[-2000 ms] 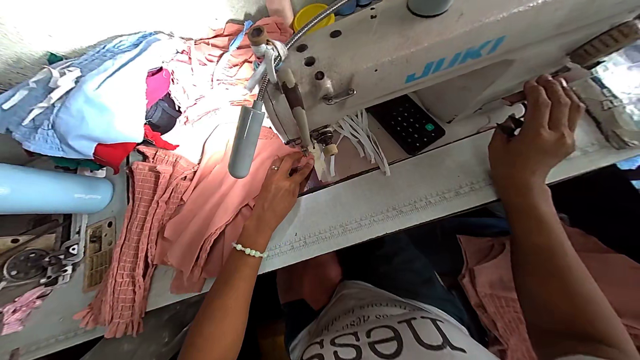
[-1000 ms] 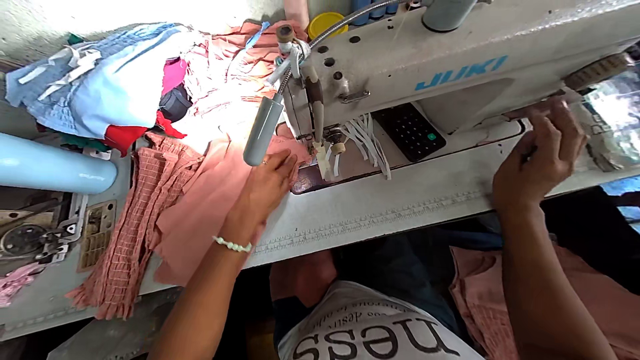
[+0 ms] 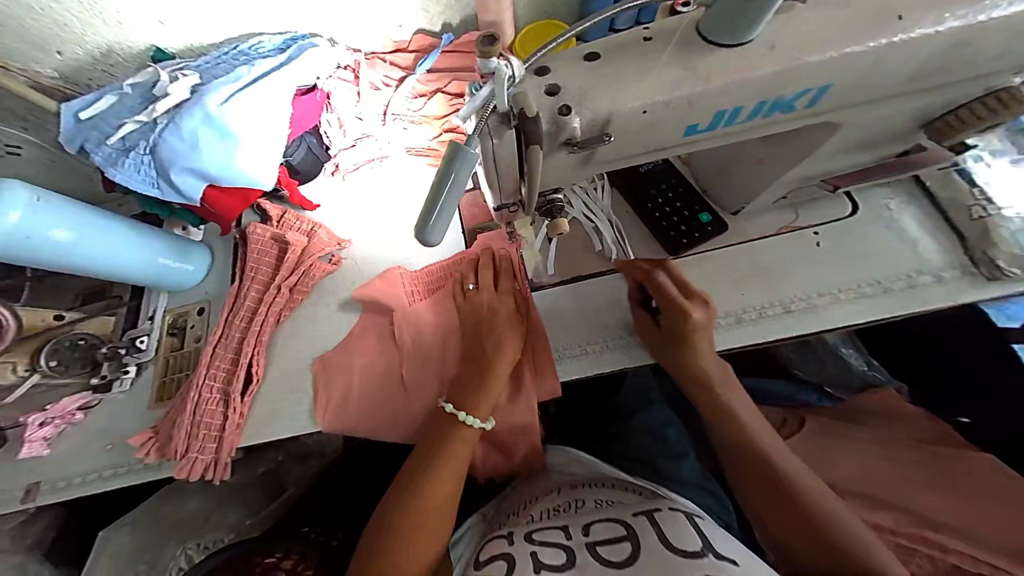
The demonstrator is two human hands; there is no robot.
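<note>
My left hand (image 3: 491,316) lies flat, pressing a salmon-pink fabric piece (image 3: 424,352) with a shirred band against the bed of a Juki sewing machine (image 3: 624,104), its fingertips just below the needle area. The fabric's upper edge lies at the presser foot (image 3: 512,232) and its lower part hangs over the table edge. To the right, my right hand (image 3: 668,316) has bent fingers at the lower ends of several narrow white strips (image 3: 600,216); whether it pinches one is unclear. A small dark object shows within its fingers.
Stacked shirred pink pieces (image 3: 248,336) lie at left, beside a light blue bottle (image 3: 104,236). Blue garments (image 3: 216,120) are heaped behind. A black calculator (image 3: 672,208) sits under the machine arm. A grey lamp (image 3: 446,192) hangs near the needle. More pink fabric (image 3: 904,472) lies low right.
My right hand has left the area beneath the handwheel and moved left to the white strips. My left hand has moved onto the pink piece, which now lies at the presser foot.
</note>
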